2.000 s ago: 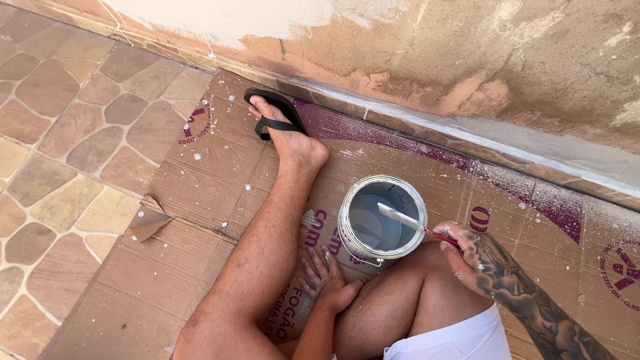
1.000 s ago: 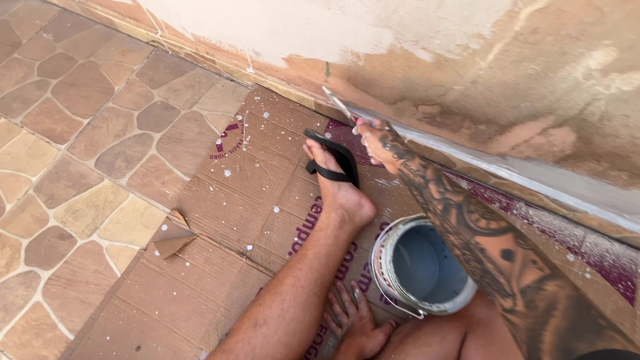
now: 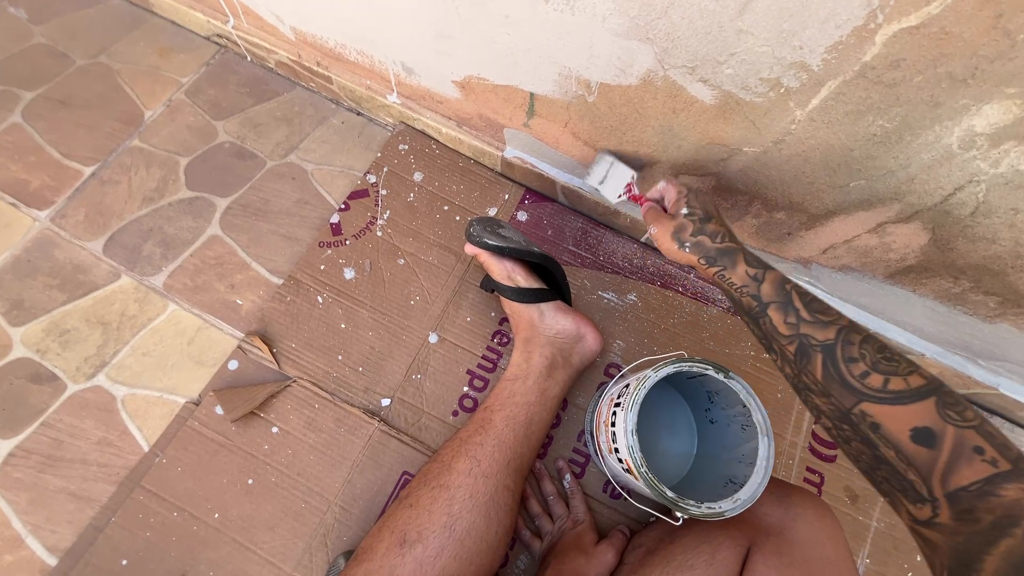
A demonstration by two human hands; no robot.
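Observation:
My right hand grips the red handle of a flat paintbrush at the foot of the wall. The bristles, whitish with paint, lie against the low ledge, at the end of a strip of wet light paint. My left hand rests on the cardboard with its fingers spread, holding nothing, between my lower leg and the paint can. The open metal paint can, part full of pale grey-blue paint, stands beside my bent knee, its wire handle hanging down.
Paint-spotted cardboard covers the floor along the wall, with a torn flap at left. My foot in a black flip-flop lies near the wall base. Stone-patterned tiles spread at left. The wall is patchy and partly white.
My right hand has moved with the brush from above the can to the wall base. A light painted strip now shows there. My left hand stays on the cardboard.

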